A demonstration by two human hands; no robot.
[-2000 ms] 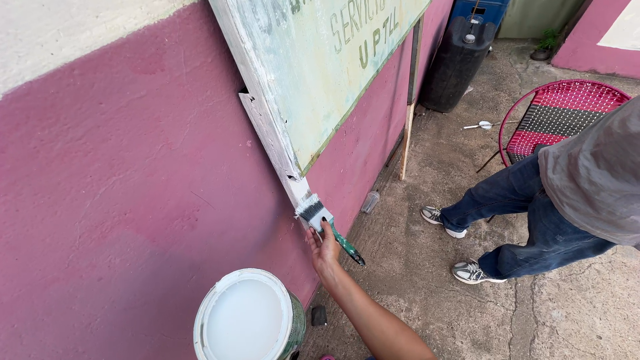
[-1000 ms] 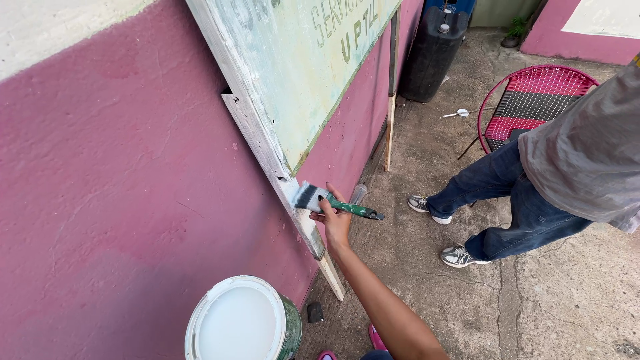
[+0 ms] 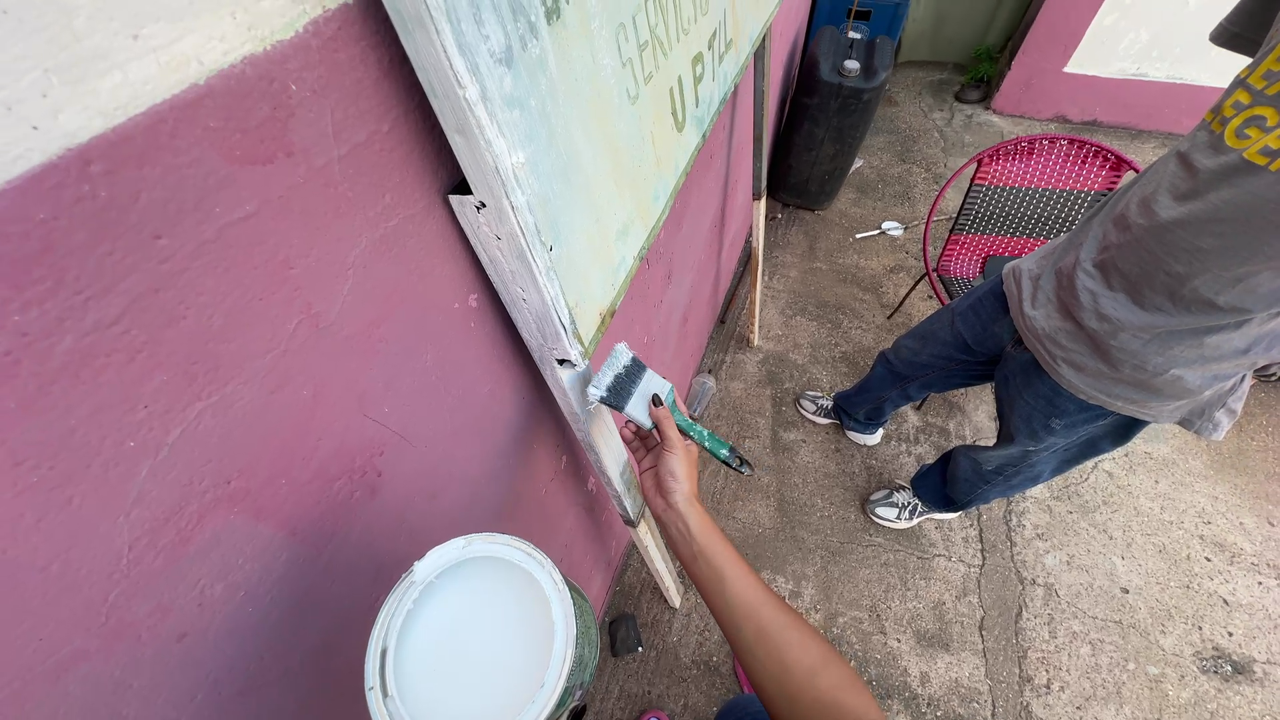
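Note:
My right hand [image 3: 665, 460] is closed around a paintbrush [image 3: 640, 390] with a green, paint-spotted handle and white paint on its bristles. The bristle end is at the side of the wooden frame [image 3: 540, 330] of a painted, lettered sign board [image 3: 620, 150]; whether they touch is unclear. White paint covers much of the frame, and a paler wooden leg [image 3: 657, 560] extends below it. A bucket [image 3: 480, 630] of white paint is at the lower left. My left hand is mostly out of sight; a small dark spot at the bucket's lower right edge may be a fingertip.
Behind the board stands a pink and cream wall [image 3: 250, 350]. A person [image 3: 1150, 260] in jeans stands at the right, beside a woven red and black chair [image 3: 1040, 210]. A dark plastic container [image 3: 835, 120] stands on the concrete floor farther back.
Two seconds ago the brush was lower on the frame, near the board's bottom corner, with its handle pointing down. The brush handle has changed its tilt since one second ago.

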